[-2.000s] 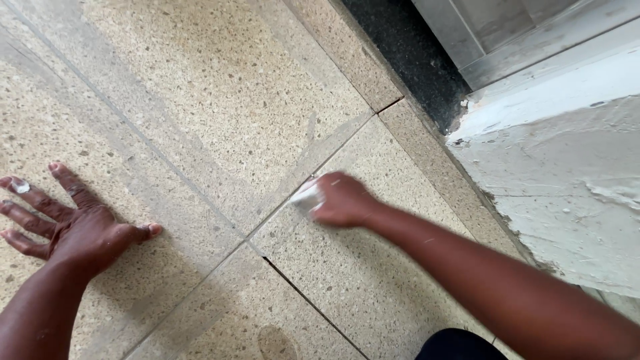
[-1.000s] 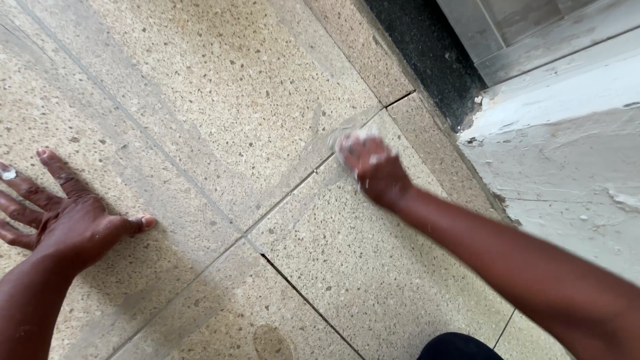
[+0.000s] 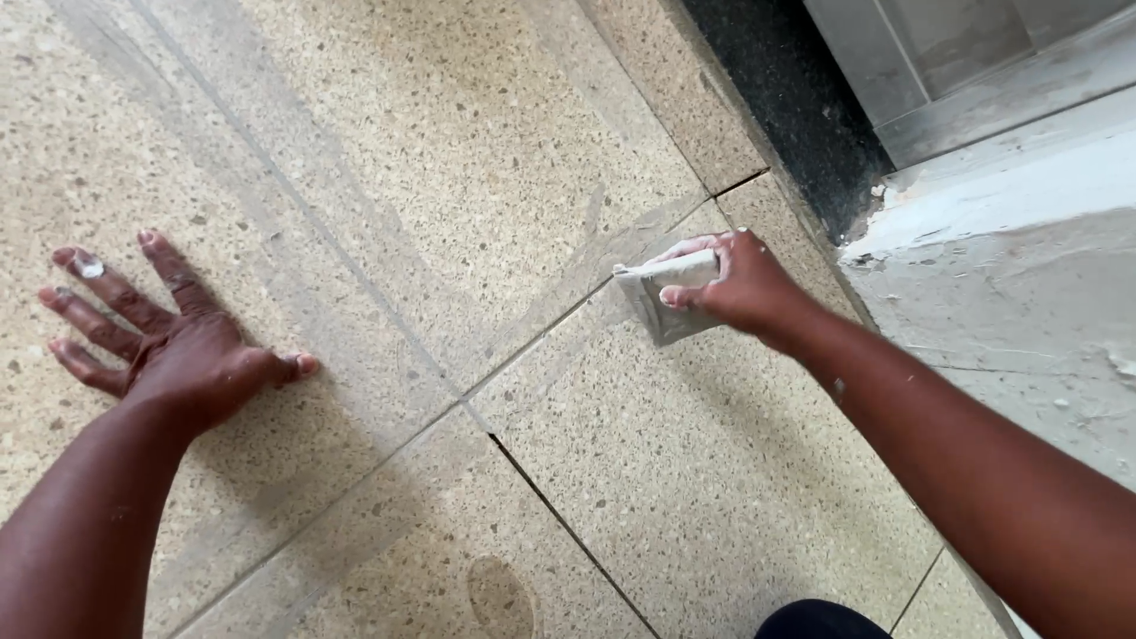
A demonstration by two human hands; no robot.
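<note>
My left hand [image 3: 191, 346] lies flat on the speckled floor tile [image 3: 426, 133] at the left, its fingers spread and nothing in it; a white smear marks one finger. My right hand [image 3: 728, 280] grips a flat scraper-like tool [image 3: 666, 306], greyish and coated with pale paste, thumb on its near face. The tool's corner touches the joint between tiles [image 3: 550, 333], which is partly filled with grey grout. White paste also covers the right fingertips. A dark unfilled joint [image 3: 568, 528] runs toward the bottom of the view.
A black stone strip [image 3: 790, 98] and a grey panelled surface [image 3: 950, 53] are at the upper right. Below them stands a rough, white-painted wall base [image 3: 1029, 248]. Grey grout haze streaks the tiles. Part of dark clothing [image 3: 821, 621] shows at the bottom edge.
My right hand has moved up and right along the joint since two seconds ago, and the tool in it now shows clearly. My left hand remains spread on the floor.
</note>
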